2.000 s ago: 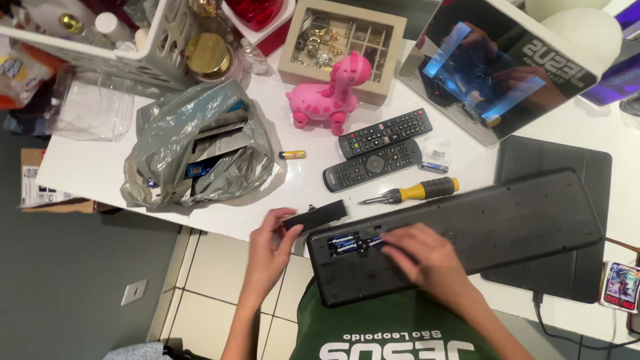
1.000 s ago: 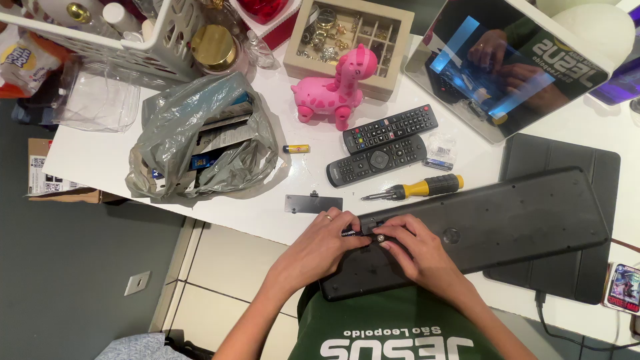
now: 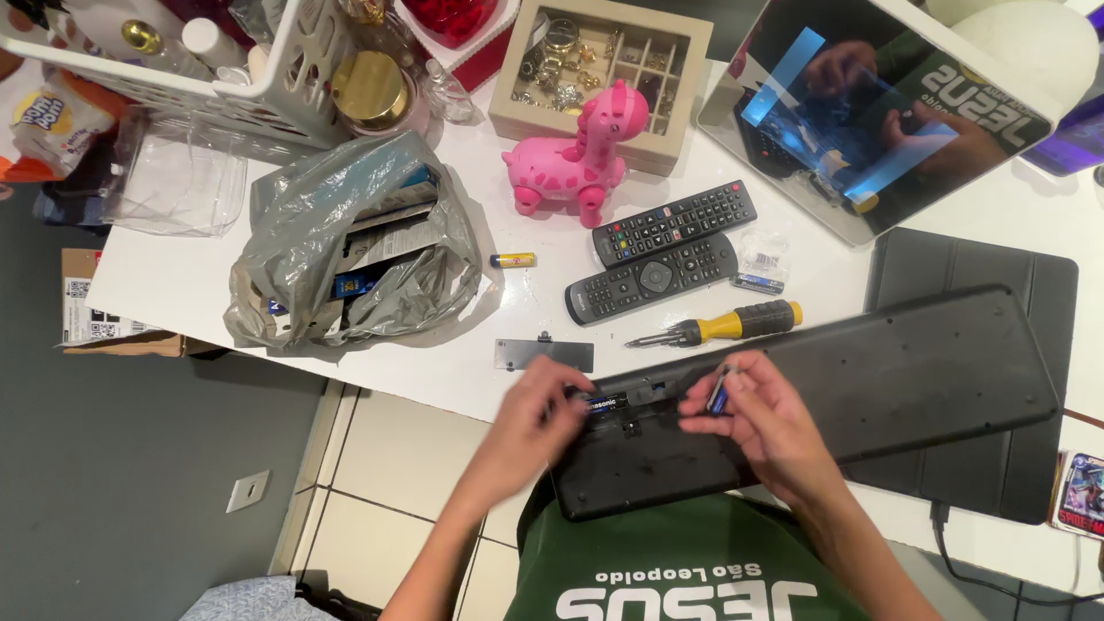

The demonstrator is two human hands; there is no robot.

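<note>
A black keyboard (image 3: 862,379) lies underside up at the table's front edge, its battery compartment uncovered. My left hand (image 3: 543,410), slightly blurred, touches the end of a blue-black Panasonic battery (image 3: 606,403) in that compartment; whether it grips it is hard to tell. Over the keyboard, my right hand (image 3: 750,414) holds another blue battery (image 3: 718,395) between its fingers. The small black battery cover (image 3: 545,354) lies on the table just beyond my left hand. Beyond the keyboard lies a screwdriver (image 3: 720,326) with a yellow and black handle.
Two remote controls (image 3: 677,226) (image 3: 653,278), a wrapped battery (image 3: 759,281) and a yellow battery (image 3: 513,260) lie farther back. A grey plastic bag (image 3: 362,250) stands left, near a pink toy giraffe (image 3: 569,168) and a jewellery box (image 3: 690,78). A black tablet case (image 3: 975,466) lies under the keyboard's right part.
The cover, in my left hand two seconds ago, now lies on the table. My hands, together at the compartment one second ago, are now apart, and a battery is in my right hand.
</note>
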